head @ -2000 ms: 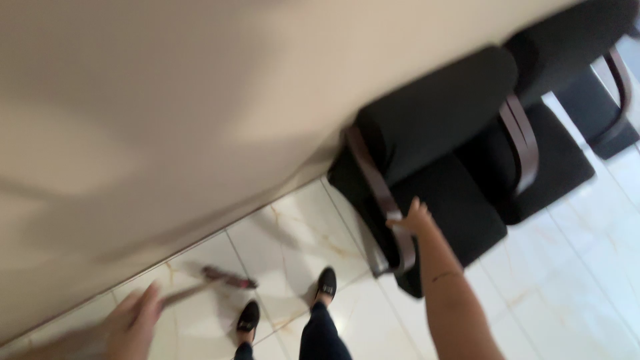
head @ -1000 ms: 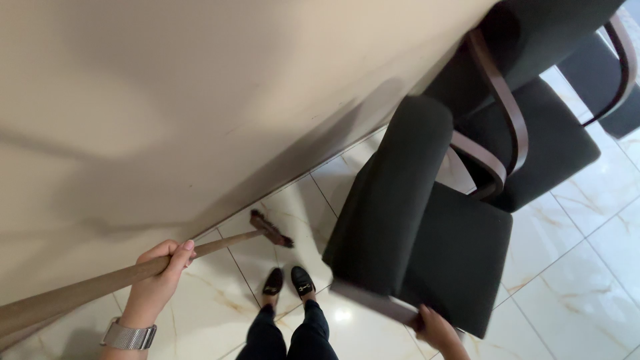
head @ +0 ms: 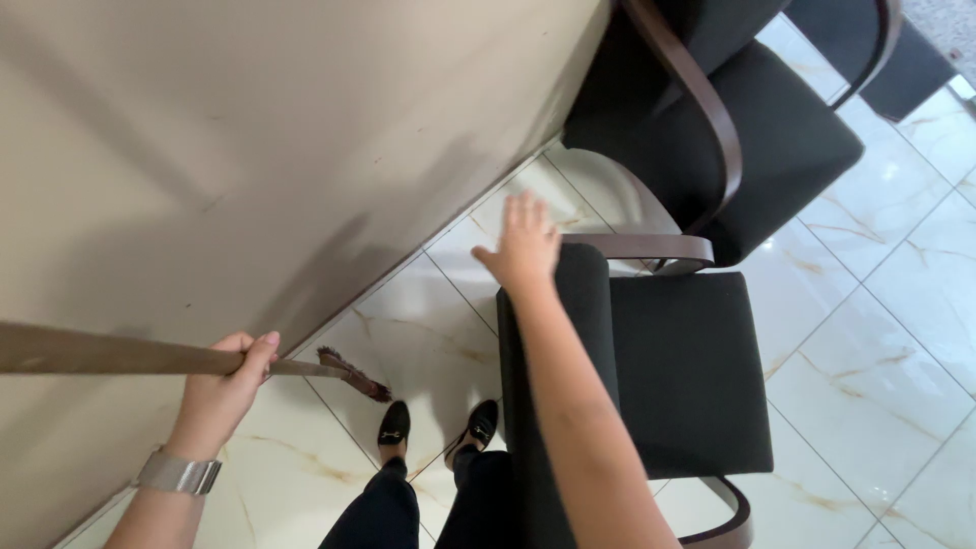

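Note:
My left hand (head: 229,381) is closed around the wooden handle of a broom (head: 137,354). The broom's dark bristle head (head: 354,375) rests on the tiled floor near the wall, just ahead of the shoes. My right hand (head: 524,244), slightly blurred, is held out with its fingers spread, near the top of the backrest of a black upholstered armchair (head: 686,374). Whether it touches the backrest cannot be told. That chair stands turned, its seat facing right, and my right forearm crosses over its backrest.
A second black armchair (head: 785,145) stands beyond the first, against the beige wall (head: 290,152). Another dark seat (head: 903,69) is at the top right. Two black shoes (head: 394,423) stand on the marble-patterned tiles (head: 877,366), close to the near chair.
The near chair stood in line with the others, then was turned away from the wall. My right hand has left its lower armrest and moved up past the backrest. My left hand keeps the broom.

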